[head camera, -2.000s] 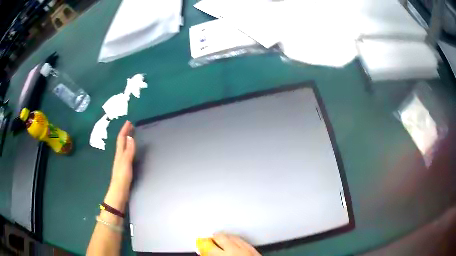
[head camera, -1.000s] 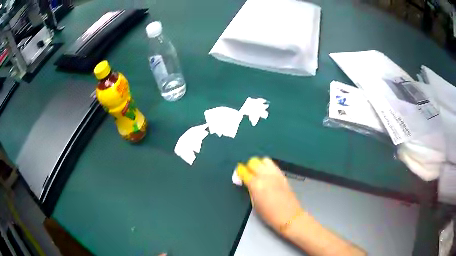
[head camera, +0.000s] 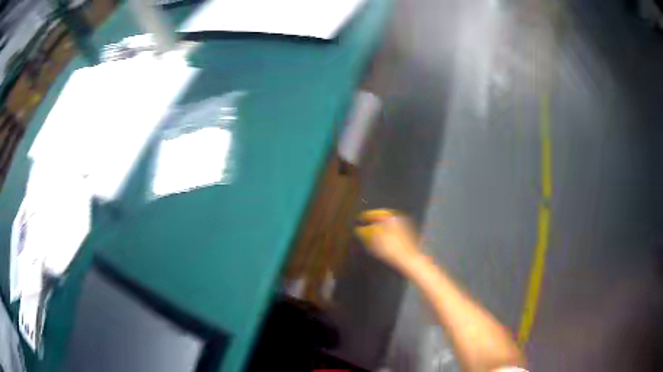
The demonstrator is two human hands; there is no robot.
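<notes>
My right hand [head camera: 391, 236], with yellow finger cots, is past the bench's edge, above the floor and beside a brown carton. Its fingers are curled; blur hides whether they hold anything. My left hand is not in view. The closed unit [head camera: 131, 327], a flat grey cover with black edges, lies on the green mat at the lower left, cut off by the frame. No hand touches its visible part.
The brown carton [head camera: 320, 232] is below the bench edge. White sheets [head camera: 109, 116] and a bagged white item [head camera: 193, 160] lie on the green mat [head camera: 240, 247]. Another light flat panel [head camera: 269, 16] is at the far end. A yellow line [head camera: 542, 232] runs along the grey floor.
The view has swung right, from the bottles and wipes to the bench edge and floor. My right hand has left the closed unit's corner and moved out beyond the bench.
</notes>
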